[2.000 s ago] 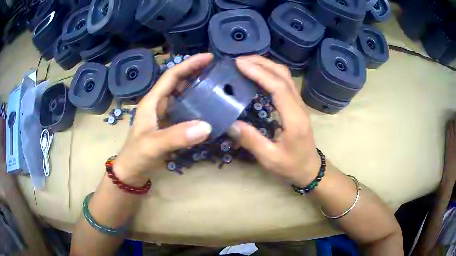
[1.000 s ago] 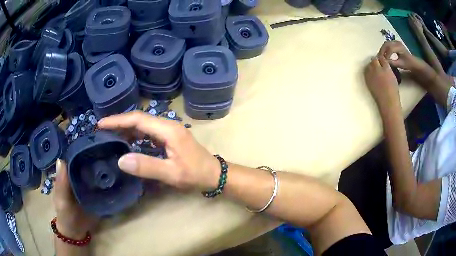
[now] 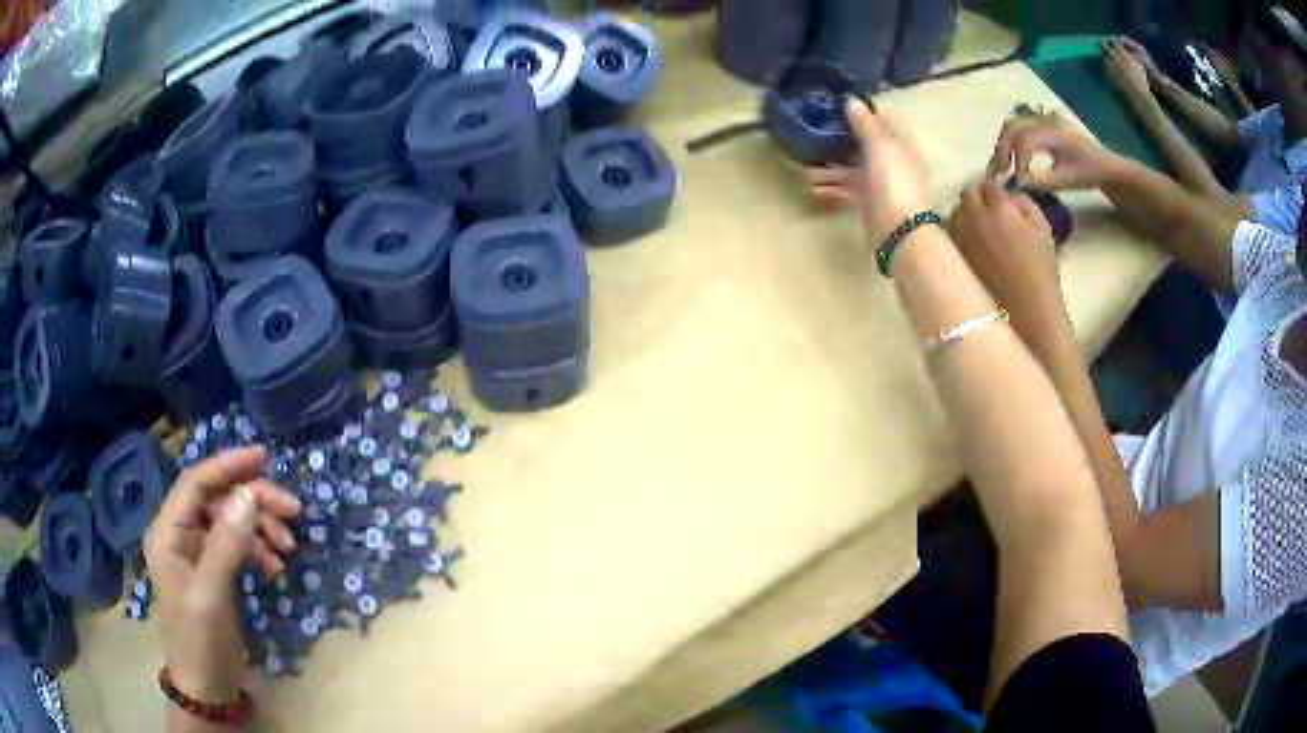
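Note:
My right hand [image 3: 877, 161] reaches to the far side of the table and holds a dark grey housing [image 3: 814, 115] by its near right side, its hollow facing up. My left hand [image 3: 222, 533] is over the left edge of a heap of small lever pieces [image 3: 376, 494] with pale round discs. Its fingers are curled, and whether a piece is between them cannot be told.
Dark grey housings [image 3: 520, 272] stand piled and stacked at the left and back. More tall grey housings [image 3: 836, 32] stand at the far edge. A coworker in a white mesh top [image 3: 1218, 444] works at the right. Brown paper [image 3: 688, 430] covers the table.
My right hand has moved far forward and right with the housing. My left hand has let go of it and is at the heap of small pieces. The view has shifted right.

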